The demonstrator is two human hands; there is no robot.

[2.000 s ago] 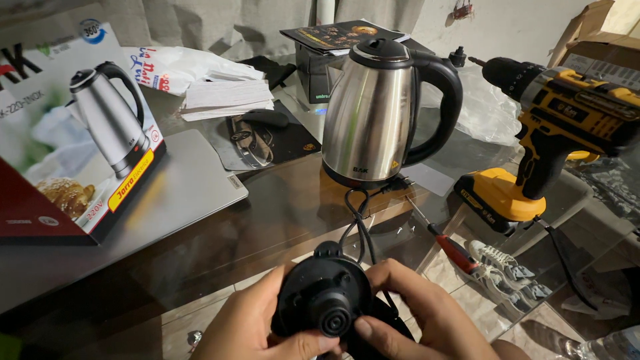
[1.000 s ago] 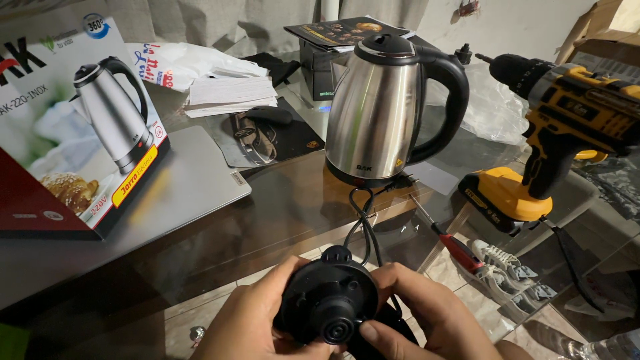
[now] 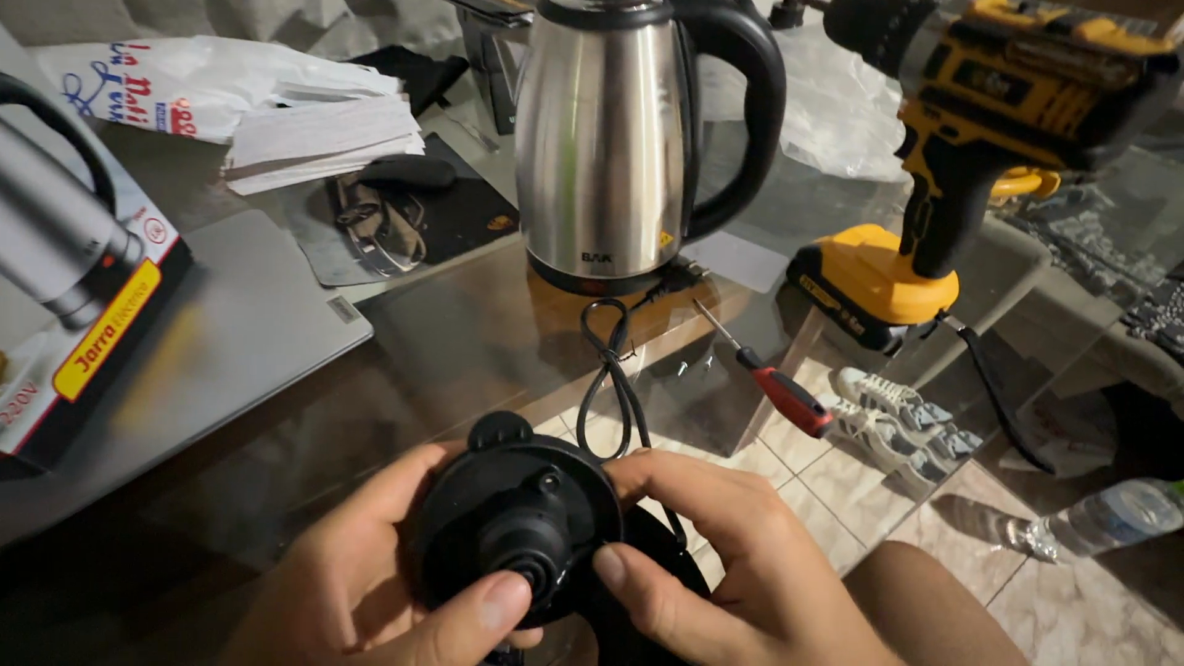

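Both hands hold a round black plastic kettle base part point(image 3: 453, 518) with a raised central connector, low in the view. My left hand point(image 3: 370, 564) grips its left side, the thumb at the connector. My right hand point(image 3: 721, 555) holds its right edge, over another black piece point(image 3: 661, 546) partly hidden beneath. A black power cord point(image 3: 632, 398) loops up from there to a plug beside the steel electric kettle point(image 3: 606, 157). A red and black screwdriver point(image 3: 782, 388) lies to the right of the cord, with small screws point(image 3: 696, 366) near its shaft.
A yellow and black cordless drill point(image 3: 962, 166) stands upright at right. At left, a kettle box point(image 3: 139, 222) sits on a grey laptop point(image 3: 250, 324). Papers point(image 3: 324, 139) and eyeglasses point(image 3: 375, 222) lie behind. Shoes point(image 3: 897, 416) and a plastic bottle point(image 3: 1110, 518) show lower right.
The view has moved closer and tilted down. My left thumb now rests across the central connector. Both hands still hold the round black part.
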